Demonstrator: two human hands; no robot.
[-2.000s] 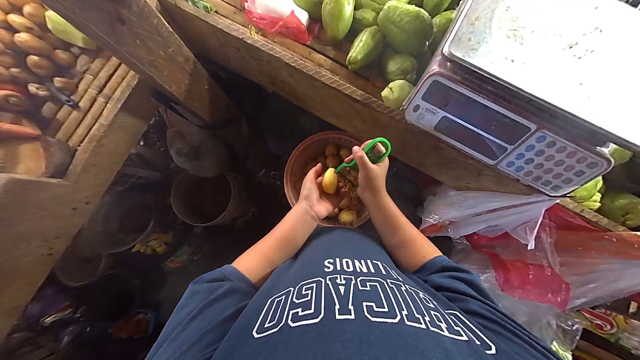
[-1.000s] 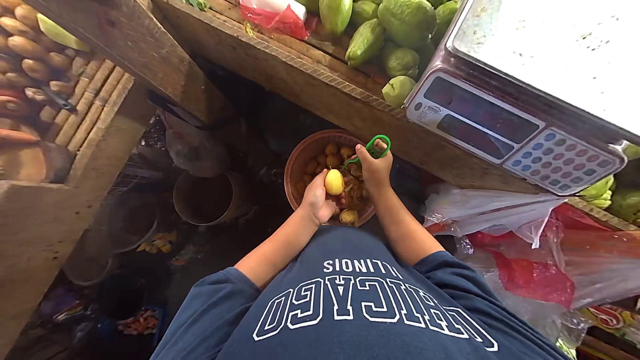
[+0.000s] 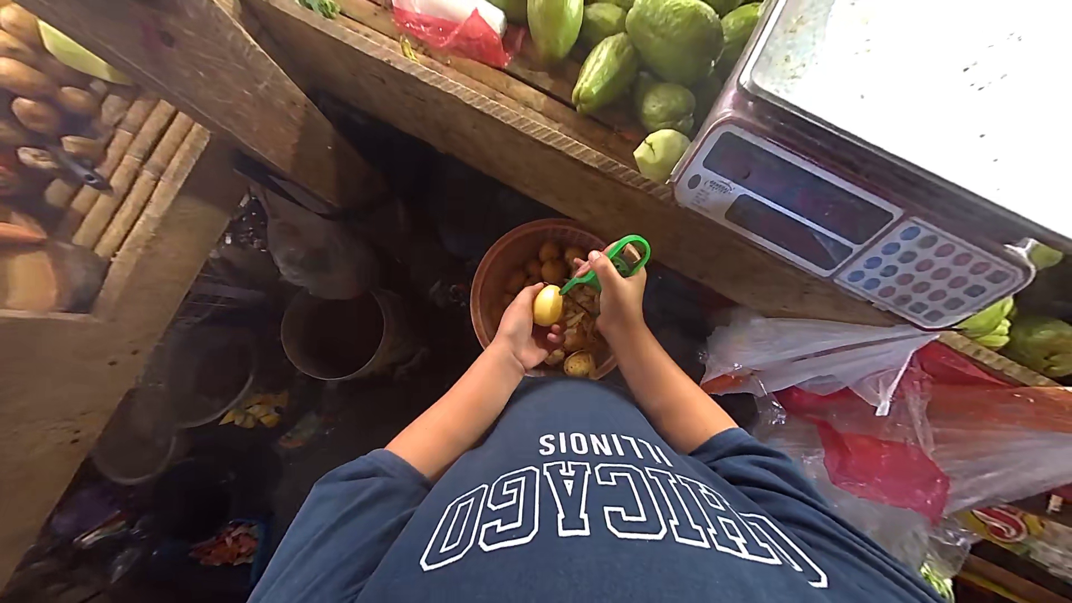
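My left hand (image 3: 525, 331) holds a peeled yellow potato (image 3: 548, 306) above a round reddish-brown plastic basin (image 3: 488, 289). In my right hand (image 3: 618, 293) is a green-handled peeler (image 3: 630, 251), its fingers closed around the handle; its working end is at the right side of the potato. Several unpeeled potatoes (image 3: 554, 270) lie in the basin below my hands, with thin peelings (image 3: 578, 318) among them. One spotted potato (image 3: 579, 363) sits near the basin's lower edge. The hands partly hide what the basin holds.
Beyond the basin runs a wooden stall edge (image 3: 502, 134) with chayotes (image 3: 674, 38) and a digital scale (image 3: 787, 209). Plastic bags (image 3: 879, 419) hang at the right. A bucket (image 3: 333, 335) stands left of the basin. Further left is a bamboo-slat shelf (image 3: 142, 176) with potatoes.
The green peeler was at the potato two seconds ago, stood apart from it one second ago, and is now back at it. The potato stays in my left hand.
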